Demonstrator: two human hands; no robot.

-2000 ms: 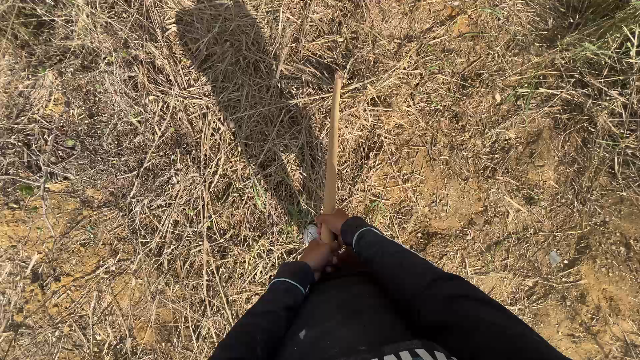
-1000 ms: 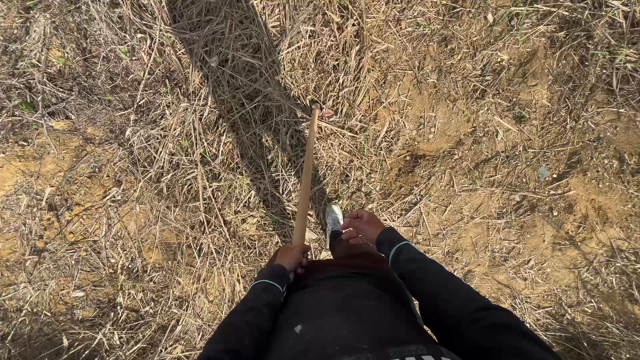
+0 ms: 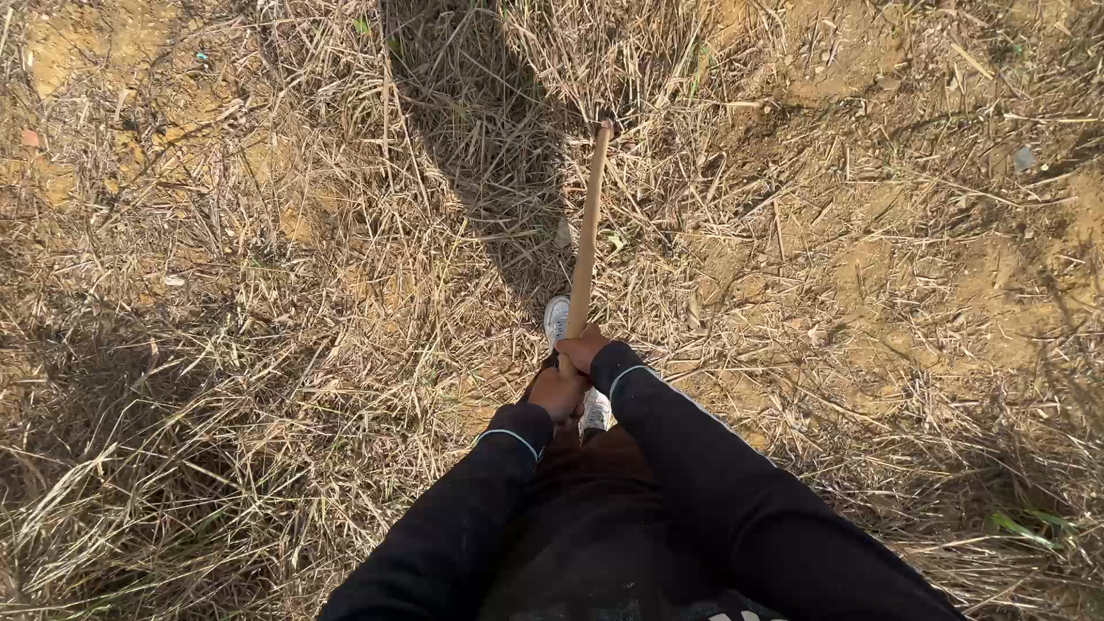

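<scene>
A long wooden handle (image 3: 588, 233) runs from my hands out over the dry grass. Its far end lies low among the stalks, where any tool head is hidden or too small to tell. Around the near end of the handle my left hand (image 3: 556, 394) is closed, close to my body. Just ahead of it my right hand (image 3: 583, 348) grips the same handle, the two hands nearly touching. Both arms wear black sleeves with a pale stripe at the cuff.
Dry straw and cut grass (image 3: 345, 259) cover the ground, with bare sandy soil (image 3: 862, 285) at the right. My white shoes (image 3: 558, 317) show beside and below the handle. A long shadow (image 3: 483, 147) falls ahead. Thicker grass (image 3: 95, 509) grows at lower left.
One second ago my right hand was off the handle with its fingers apart; now it holds the handle again, in front of my left hand. The view has shifted over the ground.
</scene>
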